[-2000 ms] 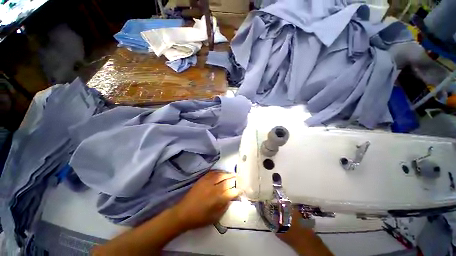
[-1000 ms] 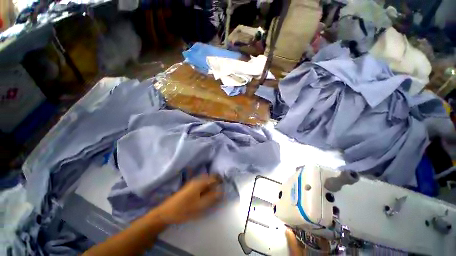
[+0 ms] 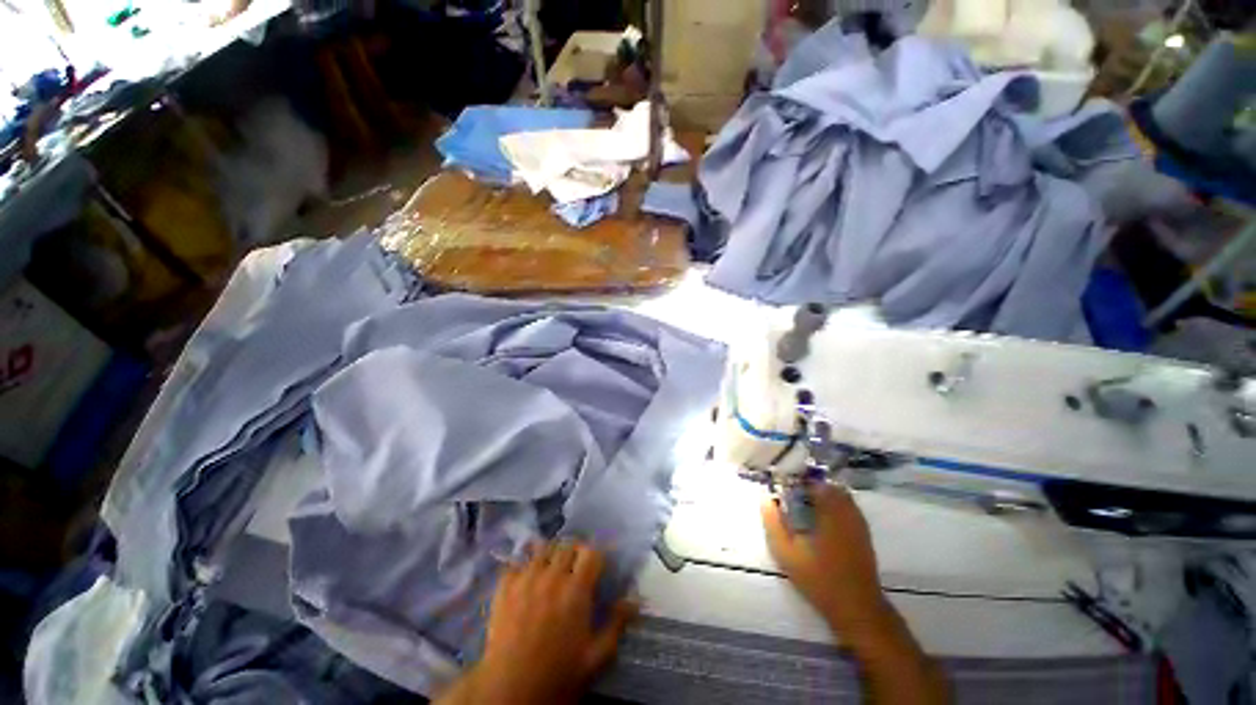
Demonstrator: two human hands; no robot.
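The blue-grey garment (image 3: 441, 427) lies bunched on the white table left of the sewing machine head (image 3: 937, 400). My left hand (image 3: 548, 613) rests on the garment's front edge with the fingers spread, palm down; whether it pinches any cloth is hidden. My right hand (image 3: 824, 551) is under the left end of the head, at the presser foot (image 3: 796, 499). Its fingertips are partly hidden by the metal parts, and I cannot tell whether they hold something. The cloth's right edge lies left of the needle area, apart from my right hand.
A layered blue-grey stack (image 3: 262, 344) is at the left. A draped blue-grey heap (image 3: 923, 179) stands behind the machine. White cloth (image 3: 585, 154) lies on the plastic-wrapped brown board (image 3: 537, 248). Small scissors or snips (image 3: 1102, 616) lie right. A measuring strip (image 3: 882, 661) runs along the front edge.
The view has shifted. My left hand has moved from the middle of the garment to its front edge. My right hand, mostly hidden before, now shows at the presser foot. The garment is spread differently.
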